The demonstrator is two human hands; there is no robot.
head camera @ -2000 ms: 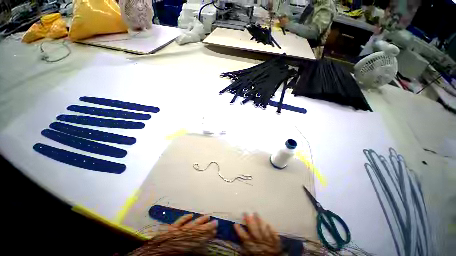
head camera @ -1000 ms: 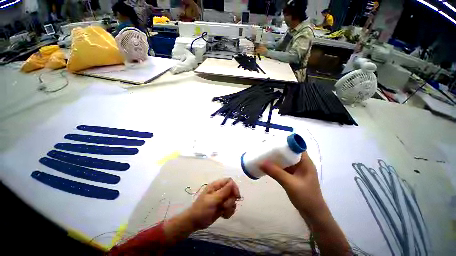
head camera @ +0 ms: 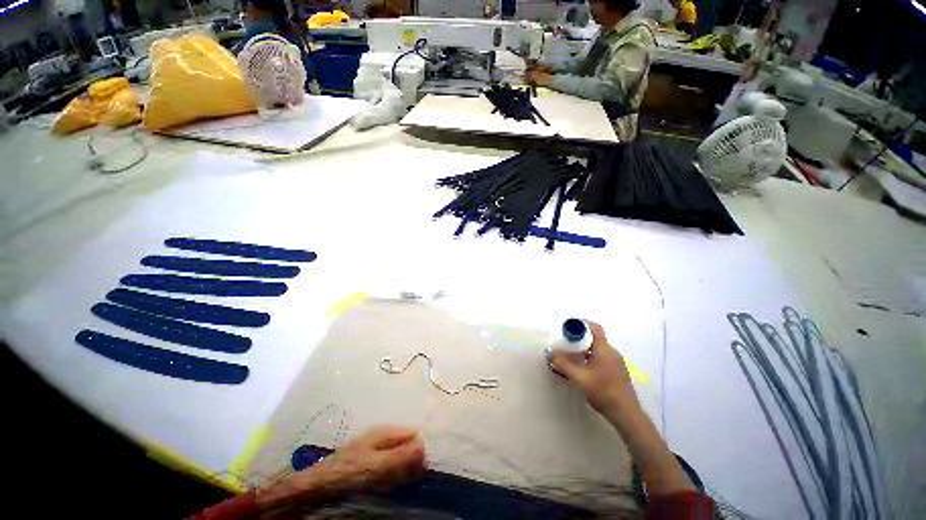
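Note:
My right hand [head camera: 599, 368] grips the white thread cone [head camera: 572, 340] with its dark blue top, upright at the board's right side. My left hand [head camera: 381, 455] is pinched closed low over the near part of the board; what it pinches is too thin to see clearly, perhaps thread. A dark blue strap piece [head camera: 477, 495] lies at the near edge, partly under my left hand. A thin squiggly cord [head camera: 437, 378] lies mid-board on the beige work board [head camera: 345, 355]. The scissors are mostly hidden by my right forearm; a bit of handle [head camera: 688, 472] shows.
Several dark blue straps [head camera: 188, 316] lie in a row at left. Black straps [head camera: 660, 188] are heaped at the far side, with one blue strap partly beneath. Grey-blue looped strips [head camera: 812, 406] lie at right. White fans [head camera: 743, 150], yellow bags [head camera: 198, 81] and a person [head camera: 619, 66] are beyond.
Two seconds ago both hands lay on the strap. Then my right hand held the cone raised and tilted. Now the cone is lower and upright, and my left hand has moved down towards the strap.

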